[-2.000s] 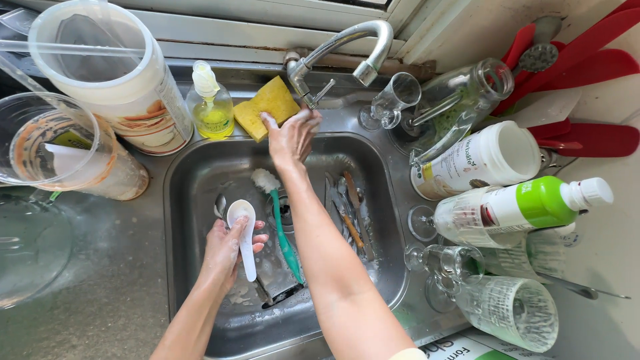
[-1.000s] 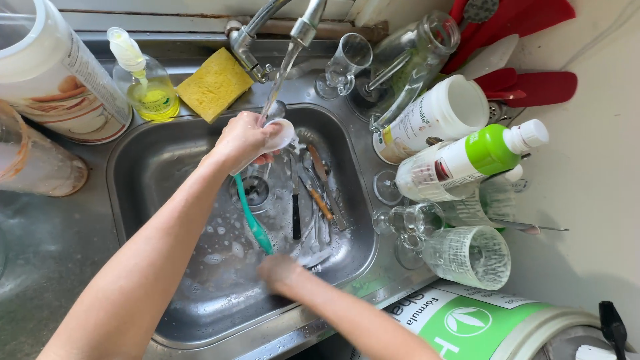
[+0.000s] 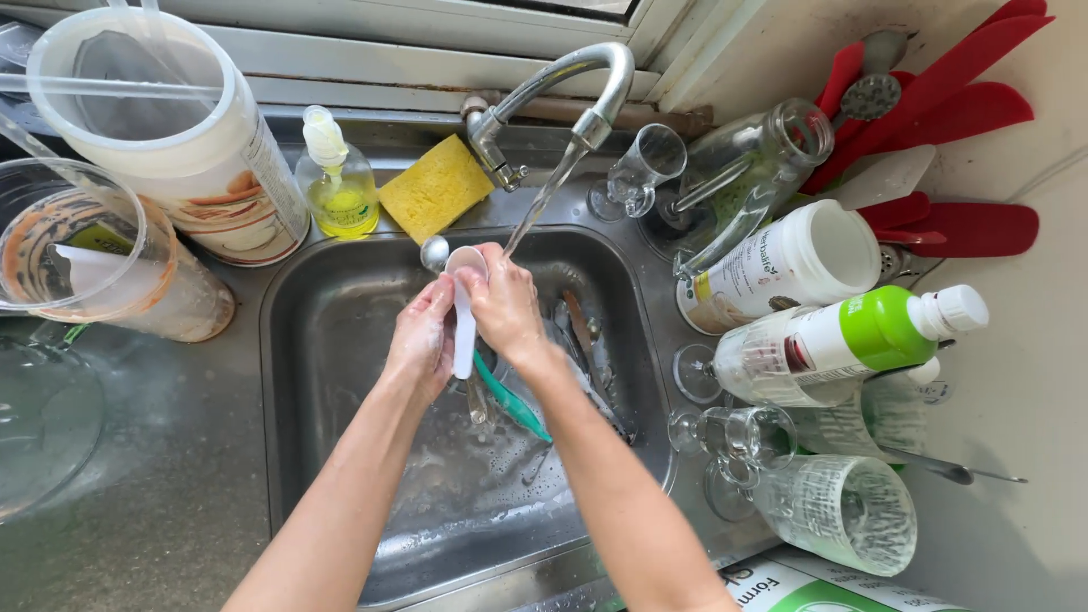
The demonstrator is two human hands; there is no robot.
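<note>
Both hands are over the steel sink basin (image 3: 340, 306). My left hand (image 3: 422, 340) grips a white plastic scoop (image 3: 464, 327) and a small metal spoon (image 3: 434, 252), whose bowl shows above the fingers. My right hand (image 3: 503, 302) has its fingers on the scoop's bowl. Water runs from the curved faucet (image 3: 592, 127) just behind my right hand. A green-handled brush (image 3: 510, 399) lies in the basin under my hands, its head hidden. Several pieces of wet cutlery (image 3: 586, 340) lie at the basin's right side, partly behind my right forearm.
A yellow sponge (image 3: 438, 189) and a soap bottle (image 3: 340, 187) stand behind the basin. Large plastic tubs (image 3: 195, 170) and a smeared cup (image 3: 161, 285) are at left. Stemmed glasses (image 3: 748, 438), a glass jug (image 3: 748, 170), a white container (image 3: 765, 272) and a green-topped bottle (image 3: 884, 331) crowd the right.
My right hand was at the sponge two seconds ago and is now on the scoop. The faucet, off then, is running. Since one second ago, both hands have come together.
</note>
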